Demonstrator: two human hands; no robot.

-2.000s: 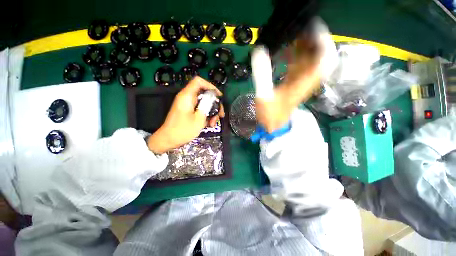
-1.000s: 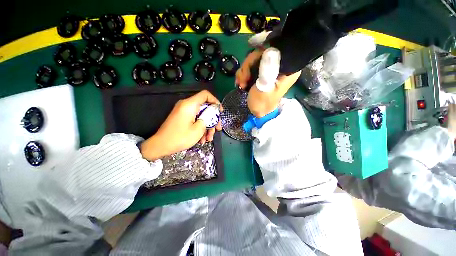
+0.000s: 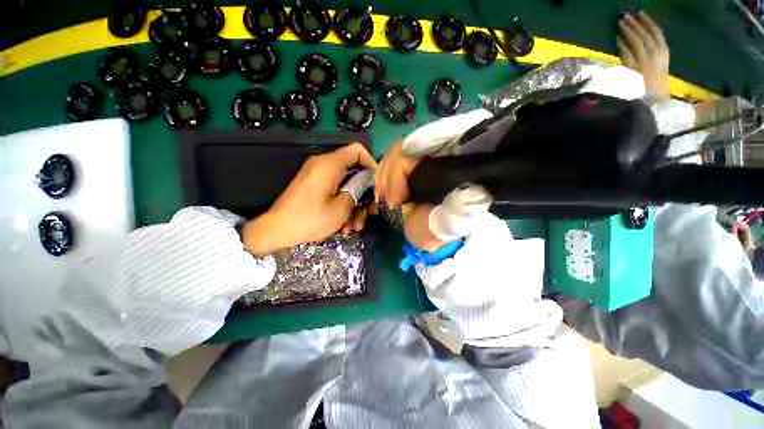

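My left hand (image 3: 308, 198) is above the parts tray (image 3: 194, 180) and holds a round black unit (image 3: 364, 191), mostly hidden by the fingers. My right hand (image 3: 423, 201), with white finger cots and a blue wrist strap, is closed around the large black electric screwdriver (image 3: 544, 159). The screwdriver lies sideways, its front end at the unit in my left hand; the tip is hidden. Small metal parts (image 3: 314, 272) fill the tray's near half. The screw dish (image 3: 391, 214) is almost wholly covered by my right hand.
Several black units (image 3: 253, 109) stand in rows behind the tray, across the yellow line. A white foam pad (image 3: 92, 180) at left bears two units. A teal-green box (image 3: 586, 260) with a unit on top is at right. Another person's hand (image 3: 645, 52) reaches in at the upper right.
The screwdriver has come down from the upper right and turned sideways, and my right hand has moved left against my left hand. The other person's hand has appeared at the upper right.
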